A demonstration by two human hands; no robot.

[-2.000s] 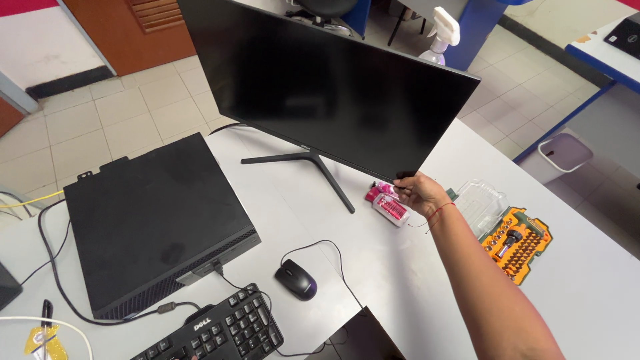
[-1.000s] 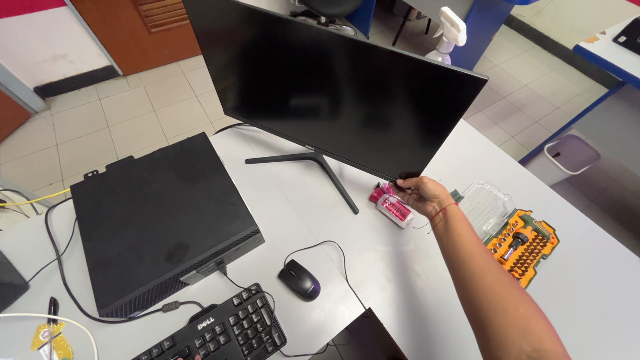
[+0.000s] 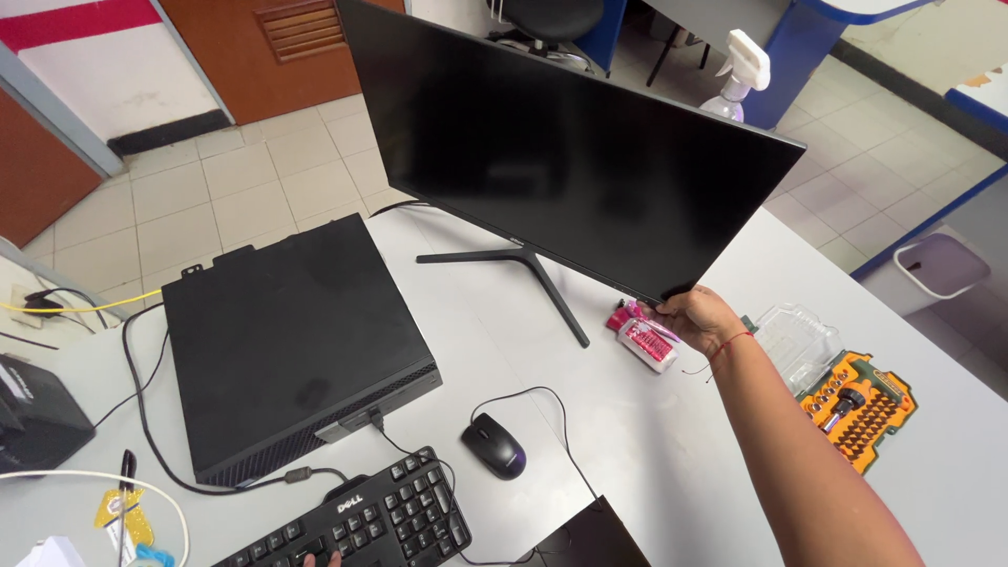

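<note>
The dark screen of a black monitor (image 3: 567,150) stands on a V-shaped stand (image 3: 543,276). My right hand (image 3: 697,315) is at its lower right corner, thumb in front and the other fingers partly hidden beneath the edge. Just below that corner lies a white and pink bottle (image 3: 647,344) with a pink packet beside it. At the bottom edge, only fingertips of my left hand (image 3: 323,560) show, over the keys of a black Dell keyboard (image 3: 394,512). A black wired mouse (image 3: 494,446) rests right of the keyboard.
A black desktop computer case (image 3: 291,339) lies flat on the left. An orange screwdriver bit set (image 3: 862,413) with a clear lid sits beyond my right forearm. A spray bottle (image 3: 736,75) rises behind the monitor. Cables run around the case; a black speaker-like box (image 3: 35,417) is far left.
</note>
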